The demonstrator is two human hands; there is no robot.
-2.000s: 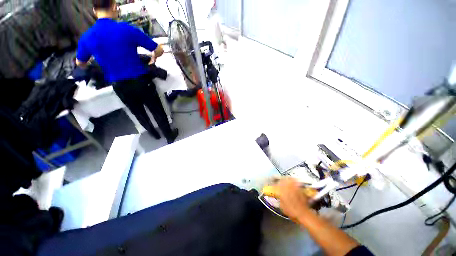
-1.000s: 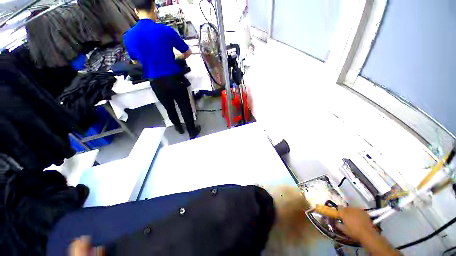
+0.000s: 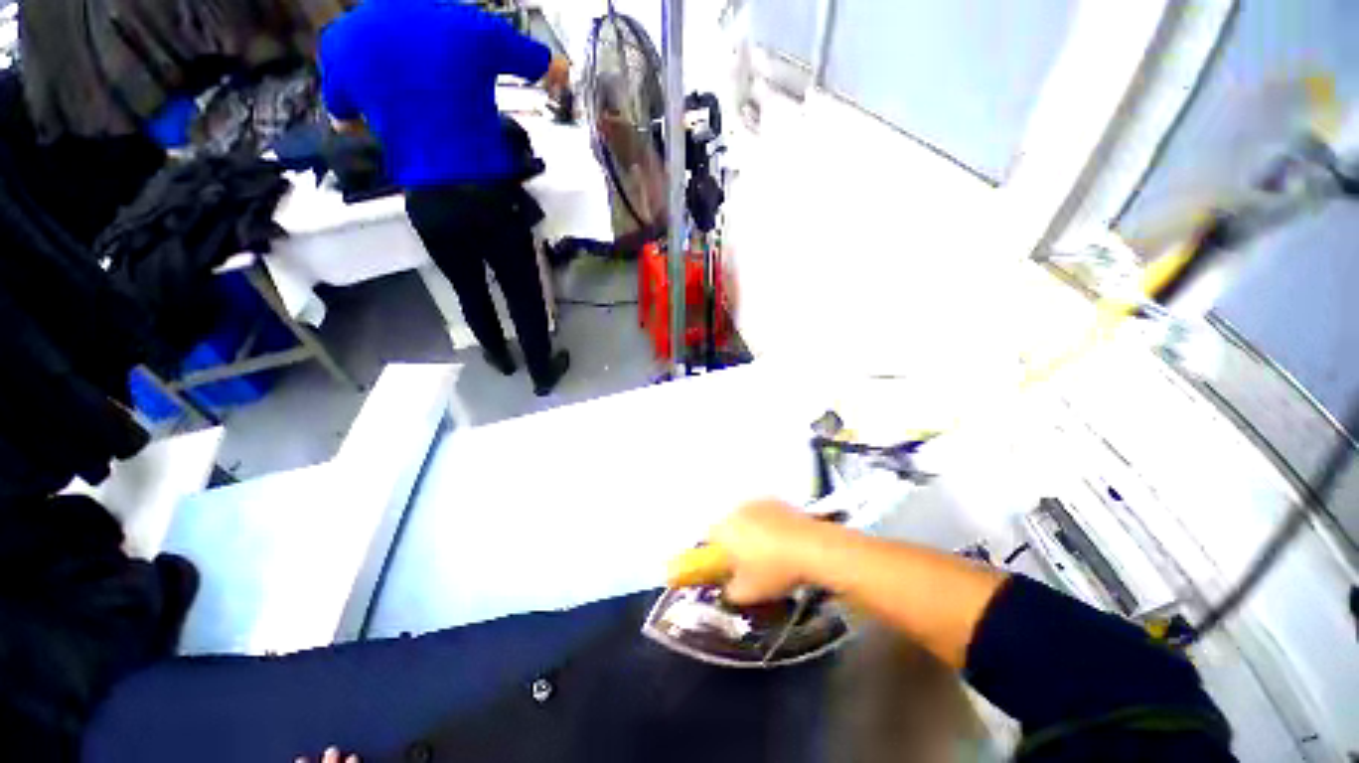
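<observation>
A black garment (image 3: pixel 596 693) with small buttons lies over the padded navy board (image 3: pixel 224 701) at the bottom. My right hand (image 3: pixel 760 552) is closed around the yellow handle of the steam iron (image 3: pixel 745 626). The iron's silver body rests on or just above the garment's right part; exact contact is unclear. My left hand (image 3: pixel 328 757) is cut off by the bottom edge. Only its fingertips show, beside the garment's button edge, so its grip is hidden.
A pale table (image 3: pixel 552 507) lies beyond the board. A black cloth heap (image 3: pixel 90 626) is on the left. A person in blue (image 3: pixel 432 105) stands at a white table ahead, near a fan (image 3: pixel 626 119) and red object (image 3: pixel 686 298). Hoses run right of the iron.
The iron in my right hand has moved left from the right side onto the garment area. My left hand shows less, at the bottom edge. The hoses have swung with the iron.
</observation>
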